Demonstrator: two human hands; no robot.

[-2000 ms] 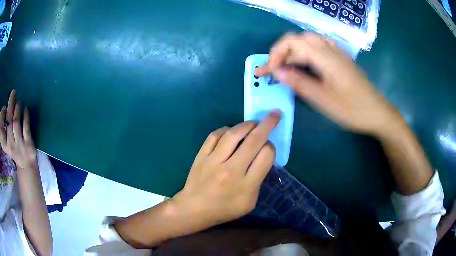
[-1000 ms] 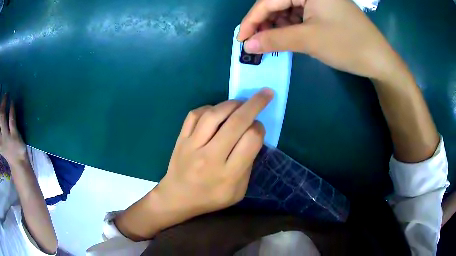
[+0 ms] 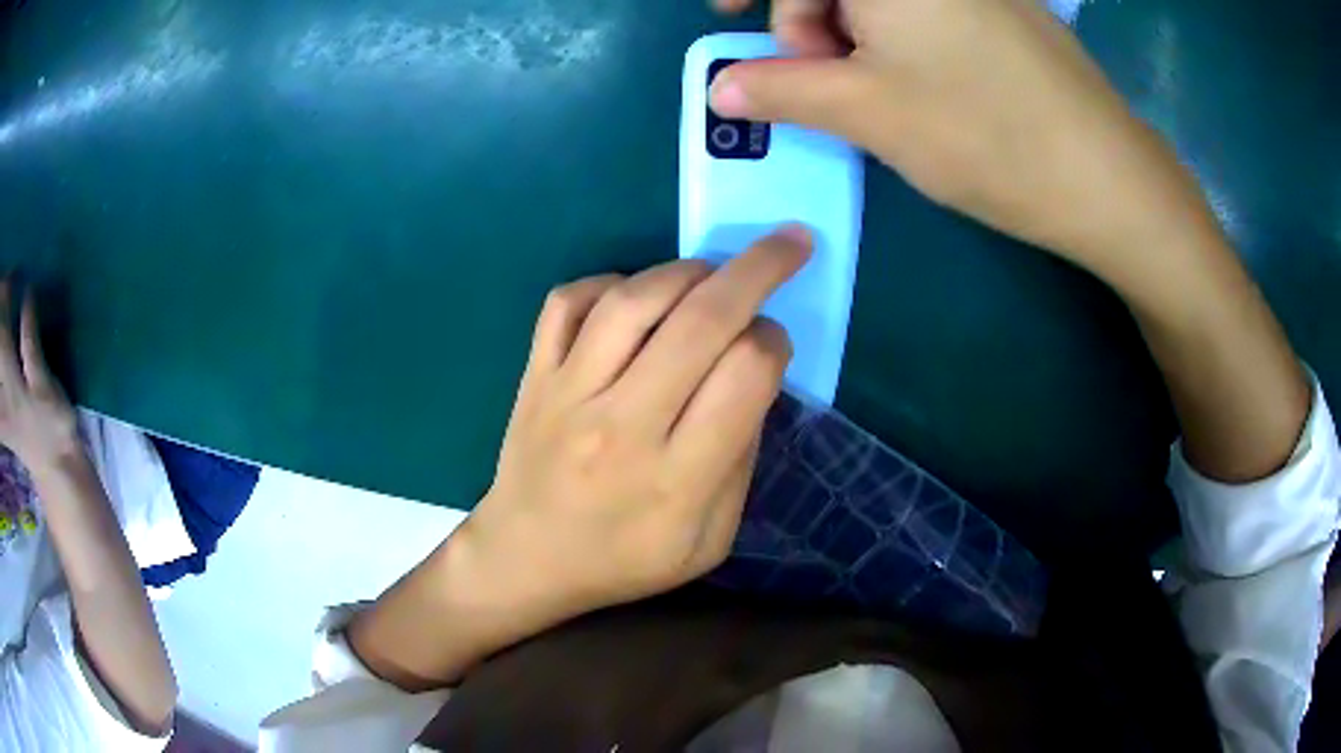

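A pale blue phone back cover [image 3: 765,199] lies on the green tabletop in front of me. A black camera lens cover [image 3: 738,137] sits on its far left corner. My right hand [image 3: 941,118] is over the cover's far end, with the thumb pressing on the lens cover; some fingers are cut off by the top edge. My left hand [image 3: 633,427] rests on the near part of the cover with its index finger extended. A clear film with a faint grid [image 3: 882,515] lies beneath and beside my left hand at the table edge.
The glossy dark green tabletop [image 3: 338,250] curves around me. Another person's hand and forearm [image 3: 88,559] are at the left edge of the picture. A bit of whitish material shows at the top edge, right of centre.
Since the first frame, a black lens cover has come onto the phone cover's corner, over the bare holes. The phone cover and tabletop sit higher in the picture, and the lens sheet stack has left view.
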